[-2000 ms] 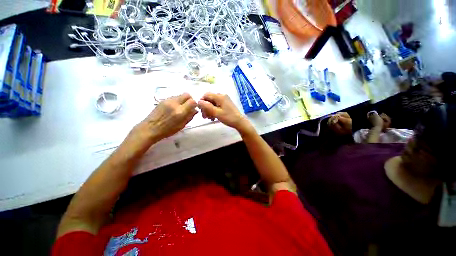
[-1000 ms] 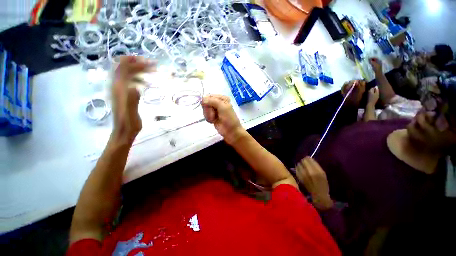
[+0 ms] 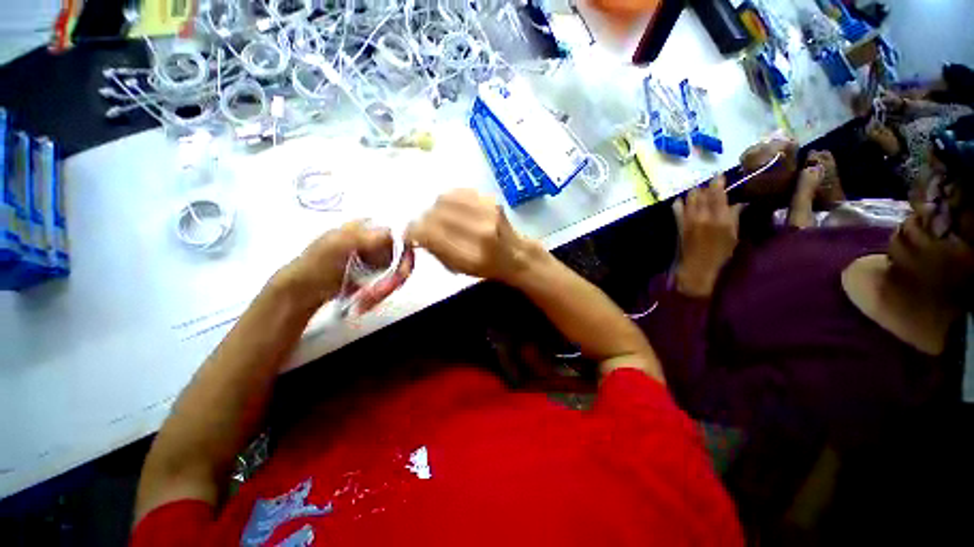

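Note:
My left hand (image 3: pixel 344 265) holds a small loop of white cable (image 3: pixel 397 256) near the bench's front edge, with a short cable end hanging below the fingers. My right hand (image 3: pixel 457 232) is beside it, blurred, with its fingers at the upper part of the loop. Whether its fingers grip the cable is hard to see. One coiled white cable (image 3: pixel 204 223) lies on the bench to the left. Another thin white coil (image 3: pixel 319 189) lies just beyond my hands.
A tangled cable pile (image 3: pixel 320 59) covers the far side. Blue and white boxes (image 3: pixel 24 208) stand at left; a fanned box stack (image 3: pixel 529 139) lies right of my hands. A person in a purple top (image 3: pixel 790 321) sits close at right, handling white cable.
A coil that lay by my right hand is now off the bench and a loop is in my left hand. My left hand came down and right. The neighbour's hands have come closer together.

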